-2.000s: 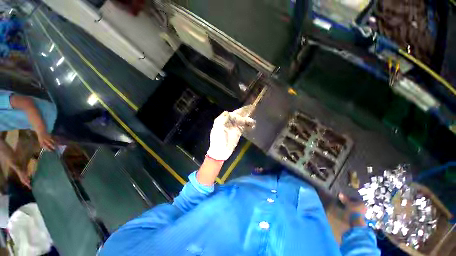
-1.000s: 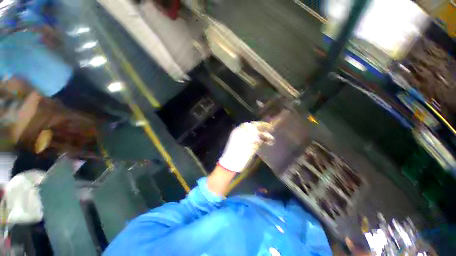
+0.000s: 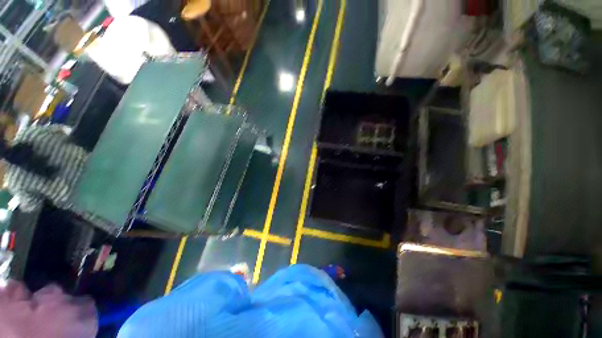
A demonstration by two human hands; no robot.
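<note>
The carrier tray (image 3: 438, 327) lies on the dark bench surface (image 3: 443, 282) at the bottom right, and only its far strip shows; the frame's lower edge cuts it off. Dark parts sit in its openings. Neither of my hands can be made out. My blue sleeve and smock cover the bottom middle. A small white and reddish patch shows at the sleeve's upper edge, too blurred to name.
Black crates (image 3: 357, 191) stand on the green floor left of the bench, with a tray-like grid (image 3: 376, 134) in the far one. Green-topped wire racks (image 3: 142, 125) stand at the left. A person's pink sleeve or clothing (image 3: 46, 313) shows at the lower left.
The view has swung left and turned. My gloved left hand has gone from sight. The tray has shifted down to the bottom edge, and the silver pieces are out of view.
</note>
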